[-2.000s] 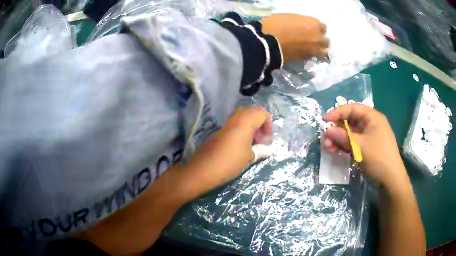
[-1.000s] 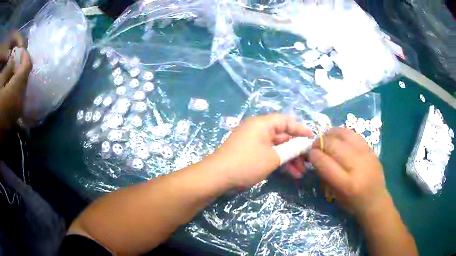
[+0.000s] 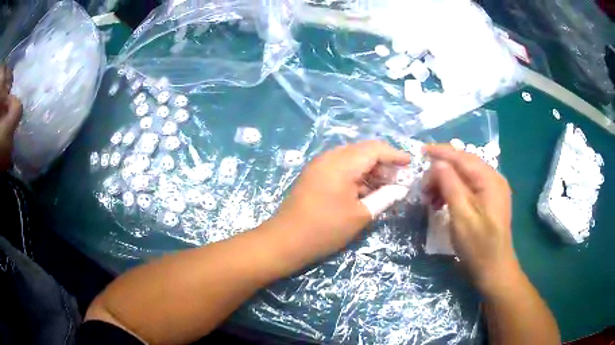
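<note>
My left hand [image 3: 337, 192], with a white wrap [image 3: 386, 199] on its thumb, pinches a small translucent plastic part [image 3: 403, 176] between thumb and finger. My right hand [image 3: 472, 205] is close beside it at the same spot, its thumb and fingertips together; what they hold is hidden or too blurred to tell, and the yellow stick does not show. Many small holed plastic parts [image 3: 150, 141] lie loose on the clear plastic sheet [image 3: 364, 290] to the left. White discs [image 3: 490, 151] lie just beyond my right hand. A white card [image 3: 439, 230] is partly under that hand.
An open bag of white pieces [image 3: 465, 60] is at the top right. A parts box [image 3: 572, 189] heaped with white pieces stands at the far right. A milky bag [image 3: 57, 84] is at the upper left, beside another person's hand [image 3: 8, 118]. Two small white pieces lie near the bench's edge strip.
The denim sleeve that reached across two seconds ago has withdrawn. My hands came together over the sheet. The yellow stick, seen in my right hand earlier, no longer shows.
</note>
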